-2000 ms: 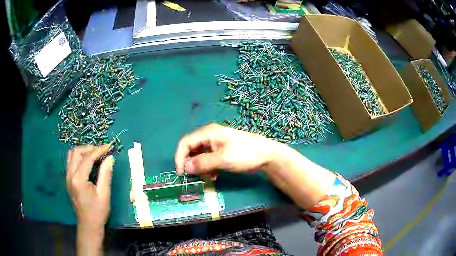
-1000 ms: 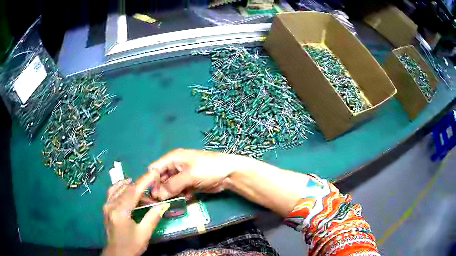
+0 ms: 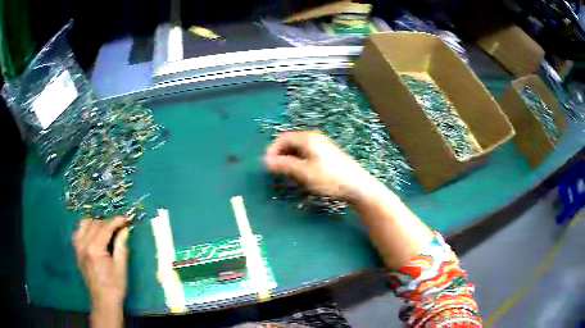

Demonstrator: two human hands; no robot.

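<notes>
The green circuit board [image 3: 208,288] lies at the mat's near edge between two cream taped strips, with a narrow upright divider [image 3: 211,268] across it. A dark red block [image 3: 231,276] sits on its near part. My left hand [image 3: 102,259] is at the near end of the left component pile [image 3: 106,160], fingers bent; whether it holds a part cannot be told. My right hand [image 3: 308,160] is over the left side of the larger component pile [image 3: 340,109], blurred, with fingers curled; its fingertips' contents cannot be made out.
A clear bag [image 3: 77,106] with a white label stands far left. A large open cardboard box [image 3: 401,128] and a smaller one [image 3: 521,131] stand right of the large pile, both holding components. A silvery rail [image 3: 256,61] runs behind the piles.
Both hands have left the board. My left hand has moved left to the left pile, my right hand up and right to the large pile. The camera view has shifted.
</notes>
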